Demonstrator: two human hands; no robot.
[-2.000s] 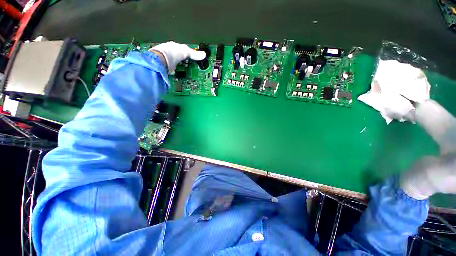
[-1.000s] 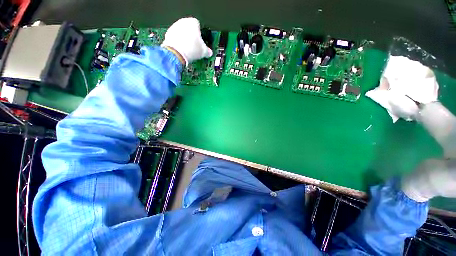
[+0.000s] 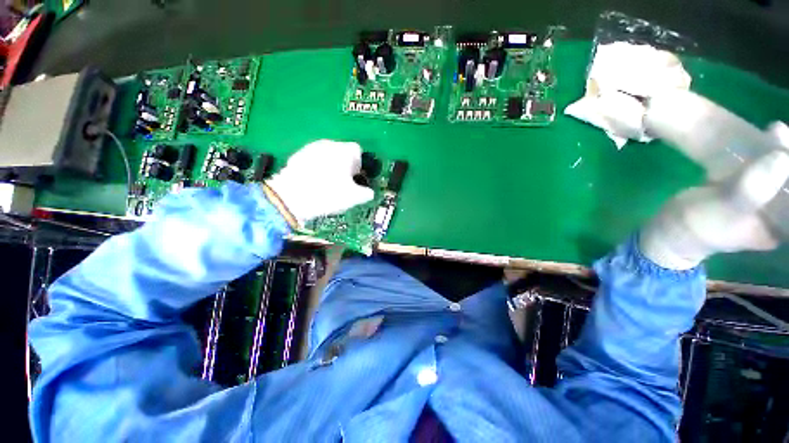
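Note:
My left hand [image 3: 320,183], in a white knit glove, holds a green circuit board [image 3: 356,232] at the front edge of the green mat. The glove hides much of the board; its silver-and-white connector and long black block show at the right. My right hand [image 3: 714,212], gloved and slightly blurred, grips the thick translucent dispensing syringe [image 3: 705,130]. The syringe points left, its front end over the crumpled white cloth [image 3: 636,76]; whether the tip touches the cloth cannot be told.
Two boards [image 3: 394,73] [image 3: 503,78] lie at the back middle. Several boards [image 3: 221,95] lie at the left beside a grey-beige box [image 3: 43,121] with a cable. Clear plastic film [image 3: 644,30] lies under the cloth. Chrome racks [image 3: 259,320] stand below the mat's front edge.
My left hand has brought its board from the back row to the mat's front edge. The view has shifted, showing more boards at the left. My right hand still holds the syringe by the cloth.

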